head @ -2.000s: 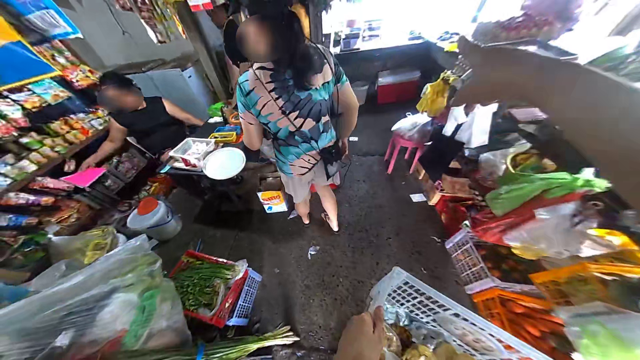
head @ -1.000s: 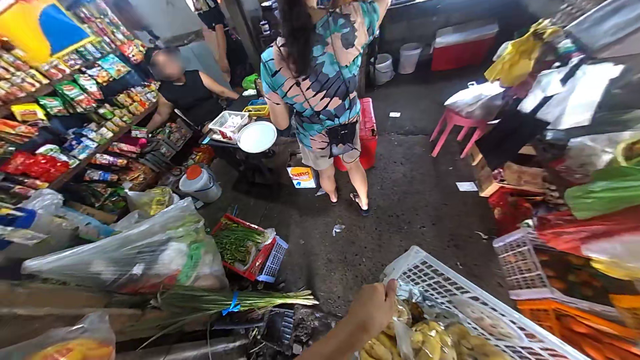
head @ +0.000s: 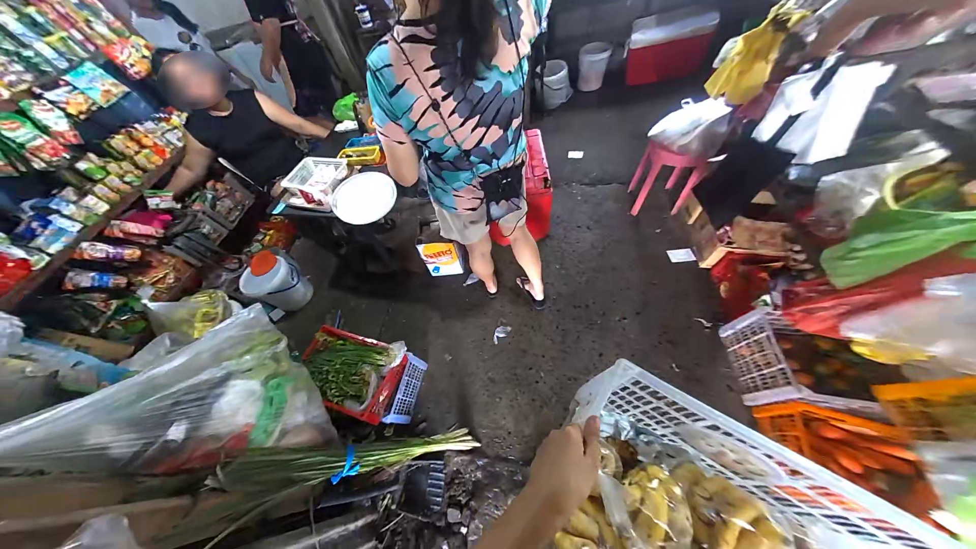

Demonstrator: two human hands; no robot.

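Note:
My left hand (head: pixel 568 461) grips the near-left edge of a white plastic crate (head: pixel 732 431), its fingers curled over the rim and partly hidden. Clear plastic bags of yellowish, knobbly produce (head: pixel 656 507), perhaps ginger or potatoes, lie in the crate beside the hand. The crate is tilted and runs out of the frame at the lower right. My right hand is not in view. Left of my hand lies a bundle of long green stalks (head: pixel 396 450) tied with a blue band.
A person in a patterned shirt (head: pixel 465 107) stands ahead, back turned. Another sits left beside packaged goods (head: pixel 99 191). A red crate of greens (head: pixel 351 370) stands on the floor. At right are a pink stool (head: pixel 671 164) and an orange crate of carrots (head: pixel 839 442). Another person's arm (head: pixel 877 23) crosses the top right.
The bags in the crate now show more fully beside my left hand, which stays at its edge. A red container beside the standing person's legs has come into fuller view. The view has shifted.

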